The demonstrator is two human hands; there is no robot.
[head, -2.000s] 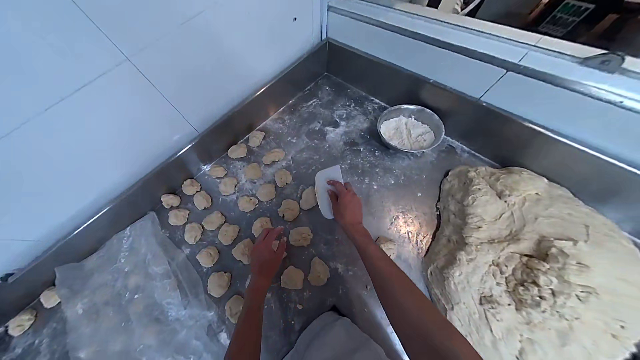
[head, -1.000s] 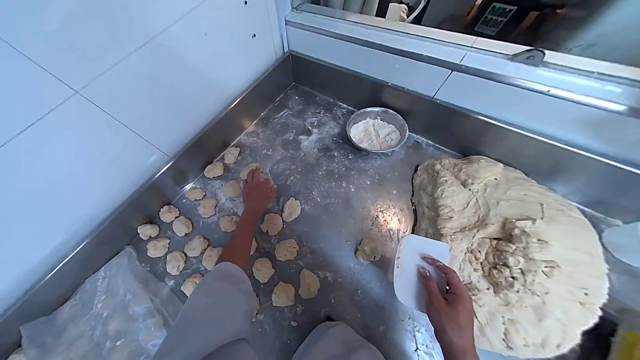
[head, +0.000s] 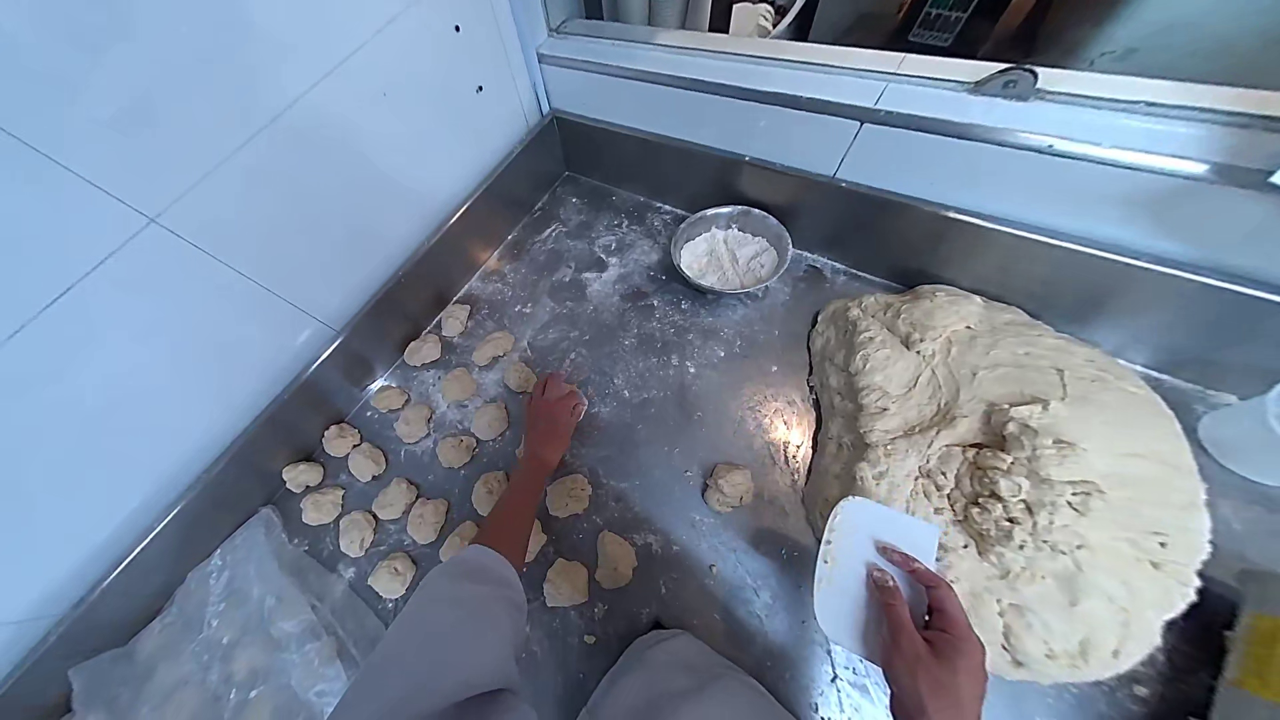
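Observation:
My left hand (head: 551,420) reaches to the top right of the rows of small dough pieces (head: 459,385); its fingers are on a piece of dough that they partly hide, and whether they grip it I cannot tell. In my right hand (head: 930,630) is a white plastic dough scraper (head: 855,570), held by its upper right part beside the lower left edge of a large mass of dough (head: 1080,450). A single dough lump (head: 729,487) lies on the steel worktop between the two hands.
A metal bowl of flour (head: 731,250) stands near the back wall. Clear plastic sheeting (head: 230,620) covers the lower left. Raised steel edges (head: 860,220) bound the worktop. A white container (head: 1245,435) is at the far right.
My right hand has moved right with the scraper, from the small pieces to the big dough. My left hand has moved from the lower pieces to the upper ones. The view has shifted.

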